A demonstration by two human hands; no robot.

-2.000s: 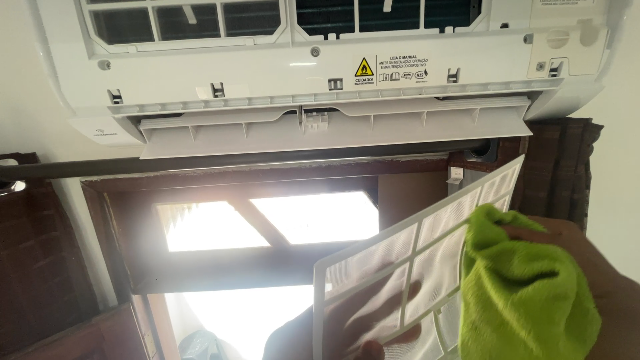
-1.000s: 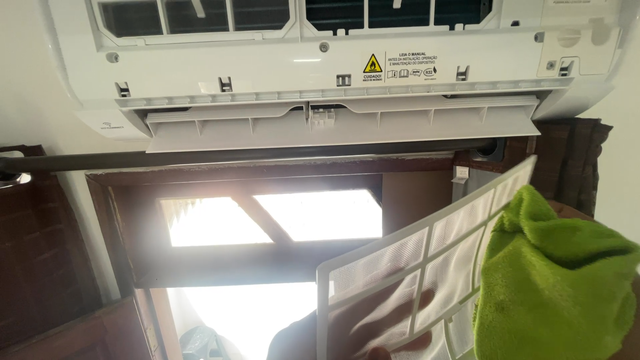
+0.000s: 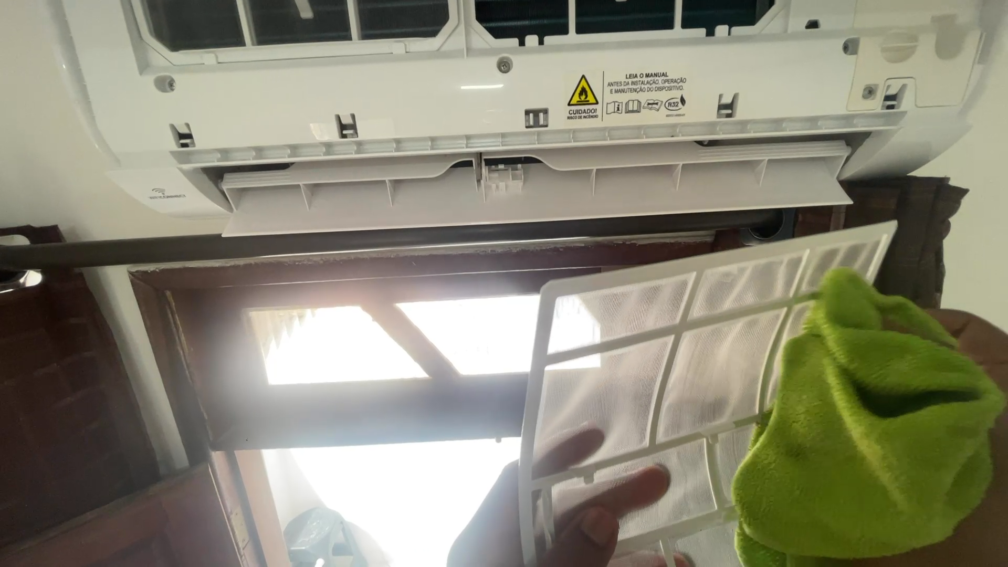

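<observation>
A white-framed mesh air filter (image 3: 669, 346) is tilted in front of me at the lower right. My left hand (image 3: 575, 504) grips its lower left part, some fingers showing through the mesh and the thumb in front. My right hand (image 3: 972, 339), mostly hidden, holds a bright green microfiber cloth (image 3: 874, 425) against the filter's right side. Above hangs a white split air conditioner indoor unit (image 3: 425, 94), its front uncovered, with its louver (image 3: 551, 185) tilted out along the bottom.
A dark curtain rod (image 3: 378, 240) runs under the unit, with brown curtains at the left (image 3: 55, 378) and right (image 3: 913, 236). Behind is a dark wooden window frame (image 3: 354, 417) with bright light coming through. A plastic-wrapped object (image 3: 323, 535) shows at the bottom.
The green cloth has moved over the filter's right part, and the filter's tilt has shifted. My left hand keeps its hold on the filter.
</observation>
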